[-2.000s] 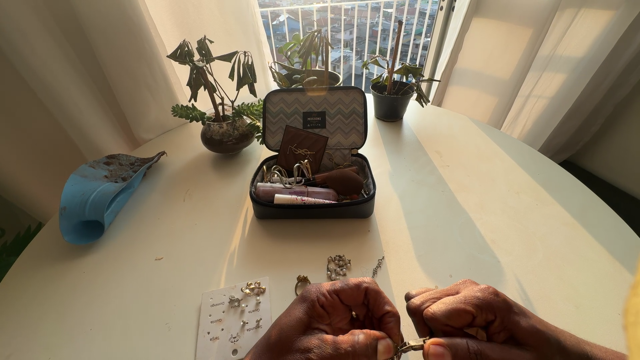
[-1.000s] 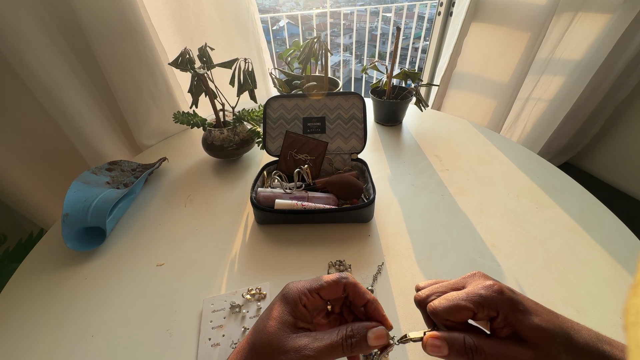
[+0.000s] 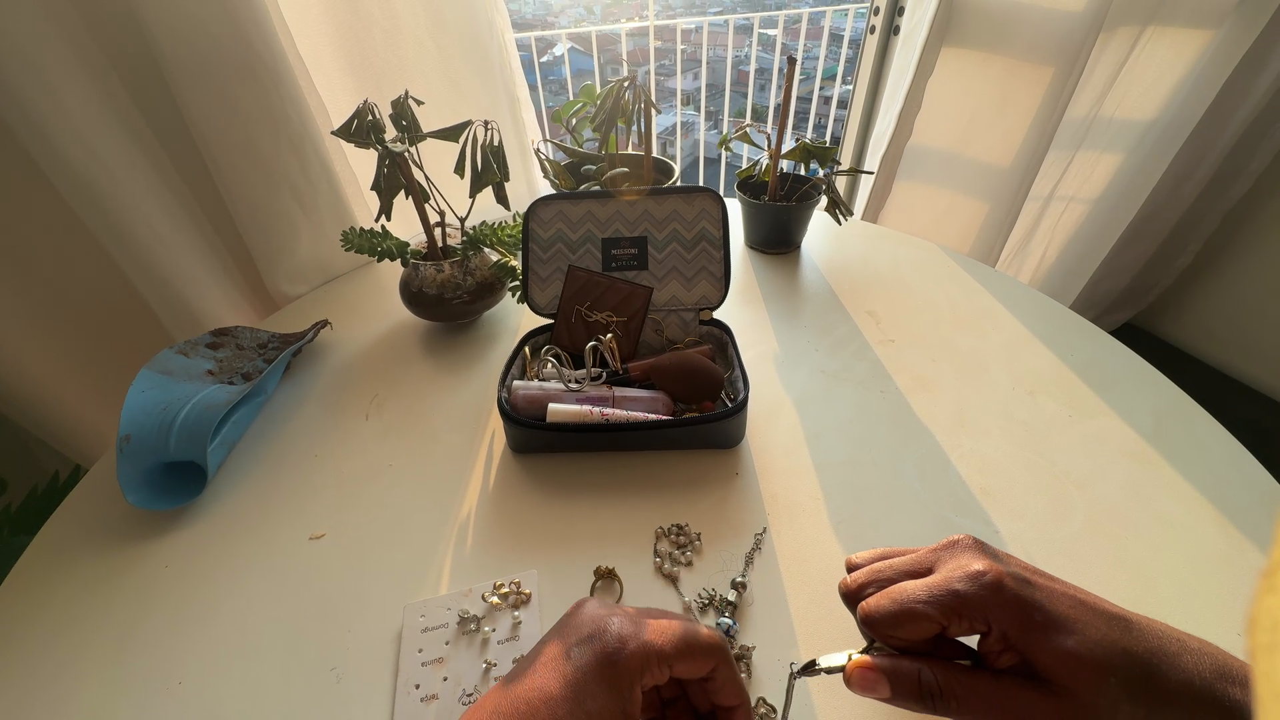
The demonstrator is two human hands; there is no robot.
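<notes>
At the lower right my right hand (image 3: 950,630) pinches a small metal clasp (image 3: 832,662), with a thin dark chain hanging from it down to the bottom edge. My left hand (image 3: 630,665), fingers curled, is at the bottom centre, partly cut off; whether it holds anything is hidden. Beside it, a charm bracelet (image 3: 728,625) with beads lies on the table, next to a pearl-beaded chain (image 3: 678,550). A ring (image 3: 605,582) stands just behind my left hand. Partly covered by that hand is a white earring card (image 3: 430,650) carrying bow-shaped and pearl earrings.
An open zippered case (image 3: 625,437) holds a brown compact (image 3: 600,315), a makeup brush (image 3: 680,375) and tubes. A blue plastic scoop (image 3: 190,420), soiled, lies at the left. Potted plants (image 3: 455,285) stand along the white round table's (image 3: 900,400) far side, near curtains and a railing.
My hands, close together before, are now farther apart. My left hand has moved off the metal piece, which stays in my right fingers. The ring and beaded bracelet show more fully than a second ago.
</notes>
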